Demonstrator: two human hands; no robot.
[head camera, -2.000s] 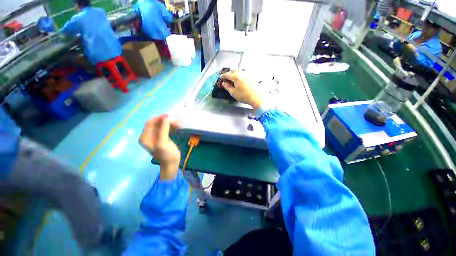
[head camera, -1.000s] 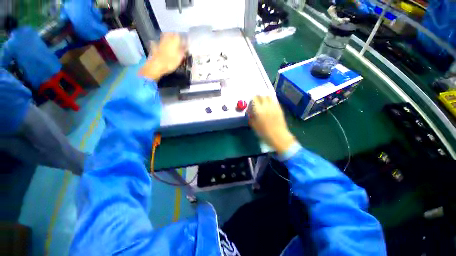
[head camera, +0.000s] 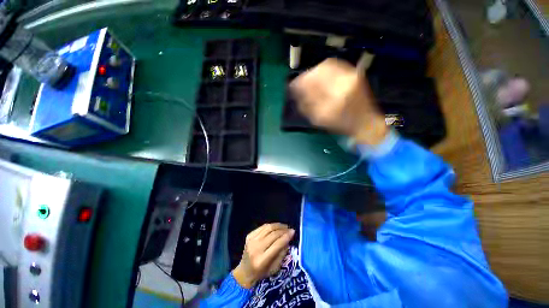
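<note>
My right hand (head camera: 337, 96) is blurred over the black trays at the right of the green bench; whether it holds anything cannot be told. My left hand (head camera: 265, 251) is near my lap with its fingers curled together; no object shows in it. A black compartment tray (head camera: 227, 129) lies on the bench left of my right hand, with two bright modules (head camera: 229, 71) in its upper pockets. Another black tray (head camera: 412, 105) lies partly behind my right hand, with a small bright piece (head camera: 393, 120) in it.
A blue box (head camera: 84, 96) with a clear cylinder (head camera: 45, 63) on it stands at the upper left. The white machine (head camera: 54, 240) with its red button (head camera: 34, 242) is lower left. A thin tube (head camera: 204, 129) curves over the tray. A lower tray (head camera: 192, 240) shows below the bench.
The view has turned right, from the machine to the bench trays. My left hand has left the machine bed and is near my lap. My right hand has left the machine's front for the trays.
</note>
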